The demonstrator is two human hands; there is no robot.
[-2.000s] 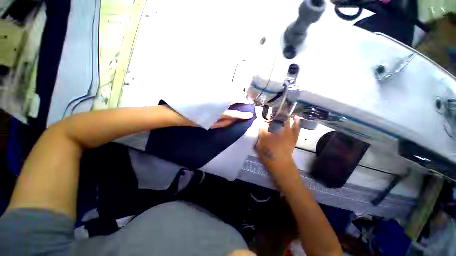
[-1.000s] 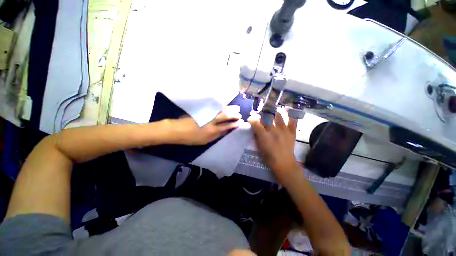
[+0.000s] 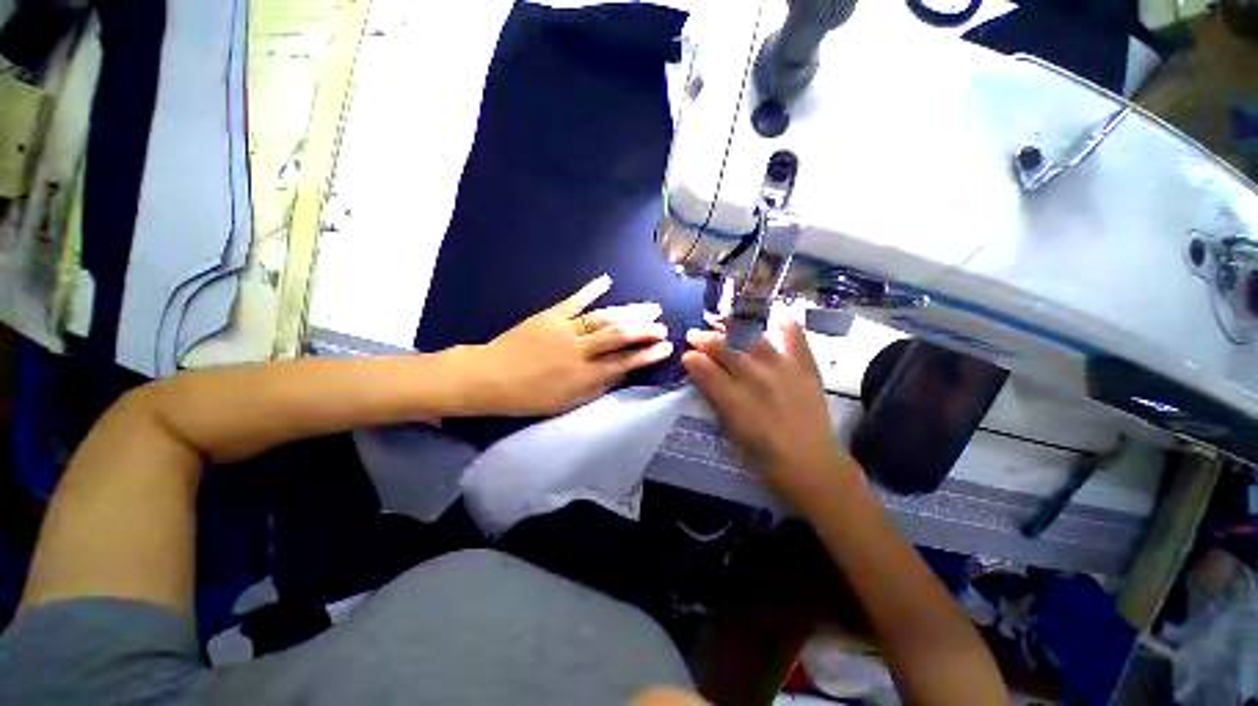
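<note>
A navy fabric panel [image 3: 552,179] lies spread on the white machine bed, from the top edge down to the needle area. A white panel [image 3: 573,462] hangs folded over the front edge. My left hand [image 3: 586,356] lies flat on the navy fabric with fingers spread, left of the needle. My right hand [image 3: 759,400] is at the presser foot [image 3: 745,324], fingertips on the fabric edge and partly behind the foot. The needle tip is hidden in glare and by the foot.
The white machine head [image 3: 938,221] spans the upper right. A black smartphone [image 3: 931,414] and a thin dark tool [image 3: 1062,494] lie right of my right hand. Pale and navy cut pieces [image 3: 193,179] are stacked at left. Dark scissor handles [image 3: 945,11] show at the top.
The navy fabric, earlier a small folded piece under my left hand, now lies spread out far up the bed. The white flap beside my left hand is gone from the top. My left fingers have spread.
</note>
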